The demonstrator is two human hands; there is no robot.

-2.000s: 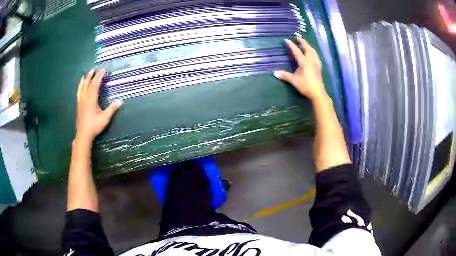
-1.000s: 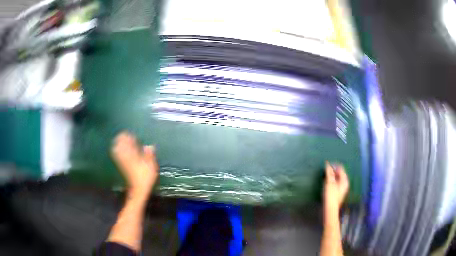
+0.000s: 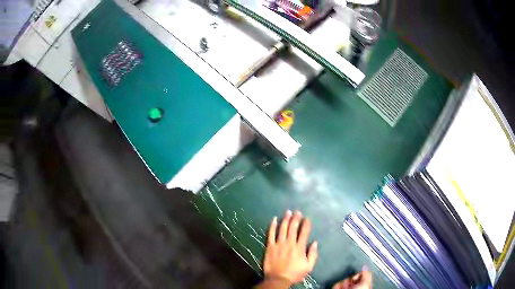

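The stacked PCB panels [image 3: 404,234], thin dark-purple and white edges in rows, lie on the green-matted table [image 3: 327,169] at the lower right. My left hand [image 3: 289,248] rests flat on the mat to the left of the panels, fingers spread, holding nothing. My right hand [image 3: 354,279] is at the bottom edge of the picture near the panels' front end. It is mostly cut off, with only some fingers showing, and what it may hold cannot be seen.
A teal-green and white machine [image 3: 186,124] with a green button stands left; its white rails reach over the table. A large white sheet in a pale, yellow-bordered frame [image 3: 471,163] is behind the panels. A pale slotted plate [image 3: 395,84] lies on the mat. Dark floor shows lower left.
The view has swung left, bringing the machine into the middle and the panels to the lower right. Both hands have left the panels' ends, where they were two seconds ago.
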